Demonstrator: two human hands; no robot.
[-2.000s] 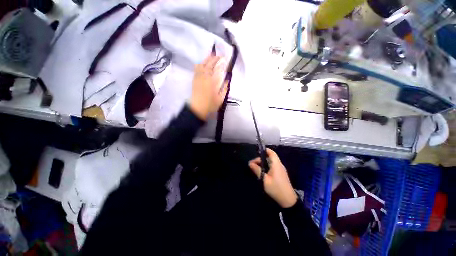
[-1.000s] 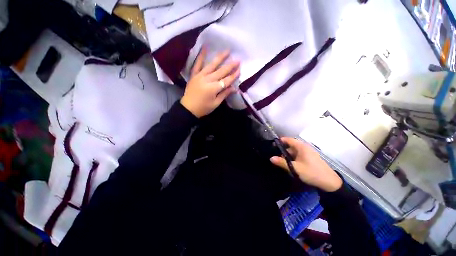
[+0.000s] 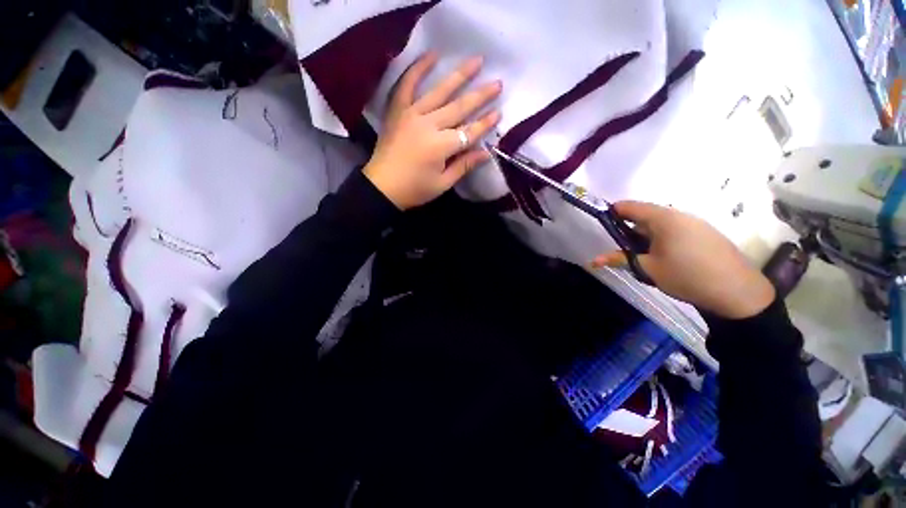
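Note:
A white garment panel [image 3: 566,50] lies on the machine table, partly at its front edge, with two maroon strips [image 3: 586,91] running across it. My left hand [image 3: 432,134] presses flat on the panel, fingers spread, a ring on one finger; it grips nothing. My right hand [image 3: 690,253] holds fabric shears [image 3: 576,193] by the black handles. The blades point left, their tips near my left fingertips, at the lower ends of the strips. Whether the blades are cutting cloth I cannot tell. A maroon piece [image 3: 363,64] lies left of my left hand.
The sewing machine [image 3: 844,193] stands at right. A blue basket [image 3: 621,372] with maroon and white pieces is below the table edge. More white panels with maroon strips [image 3: 214,169] hang at left. A dark object [image 3: 787,266] lies beyond my right hand.
My right hand and the shears have moved up and right, and the shears lie at a flatter angle. My left fingers are spread wider. The strips' lower ends now hang near the blades.

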